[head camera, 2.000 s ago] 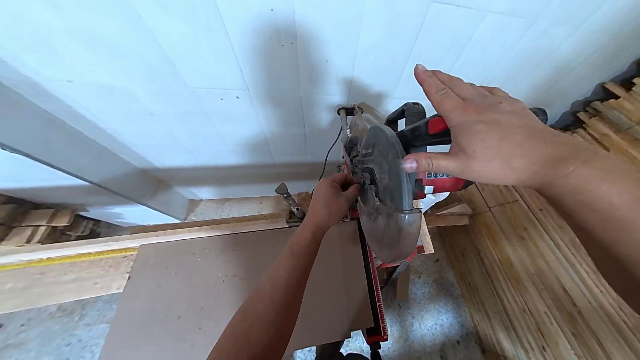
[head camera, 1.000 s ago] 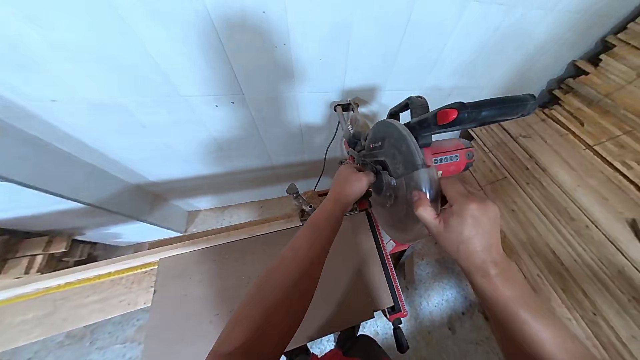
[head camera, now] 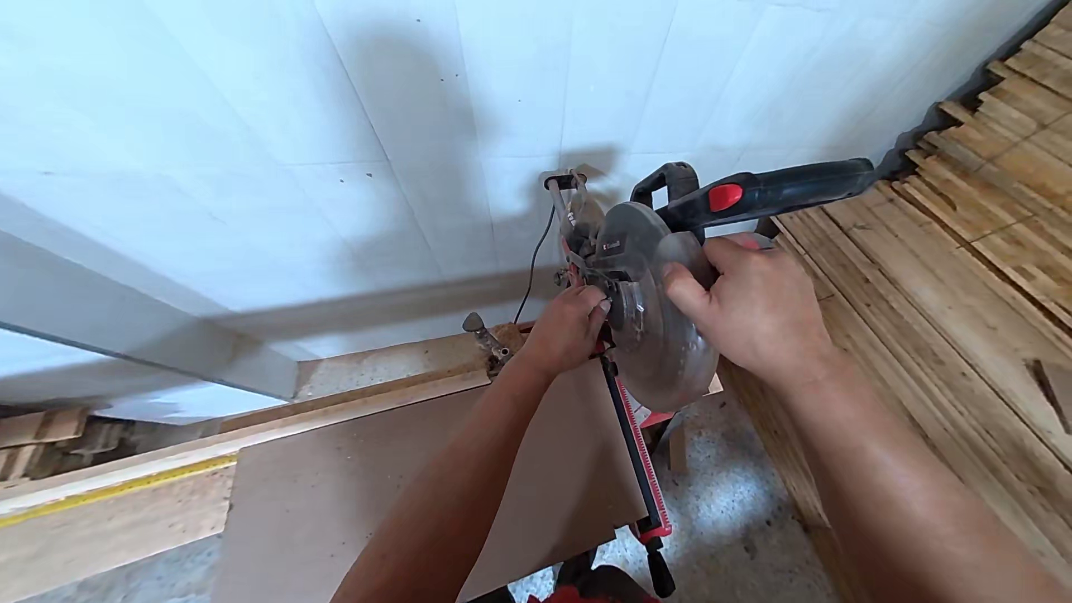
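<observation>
A sliding miter saw (head camera: 636, 226) with a black handle and red trigger stands near the wall, its head raised. My left hand (head camera: 574, 327) is at the blade's hub area, fingertips pinched there; what they touch is hidden. My right hand (head camera: 749, 306) grips the clear blade guard (head camera: 670, 352) from the right, thumb on its face. Below my left arm lies a flat brown board (head camera: 352, 477), its right end by the saw's red scale and black edge (head camera: 632, 444). A metal hold-down clamp with a knob (head camera: 490, 339) stands left of my left hand.
A yellow tape measure blade (head camera: 117, 490) lies along a wooden plank at the left. Long wooden boards (head camera: 913, 318) are laid out at the right, with more stacked wood (head camera: 1022, 159) beyond. A black cord (head camera: 534, 264) hangs by the white wall (head camera: 251, 126). Wood scraps (head camera: 42, 427) lie far left.
My right hand was raised open over the saw handle two seconds ago; it has come down onto the blade guard. My left hand stays near the blade's hub.
</observation>
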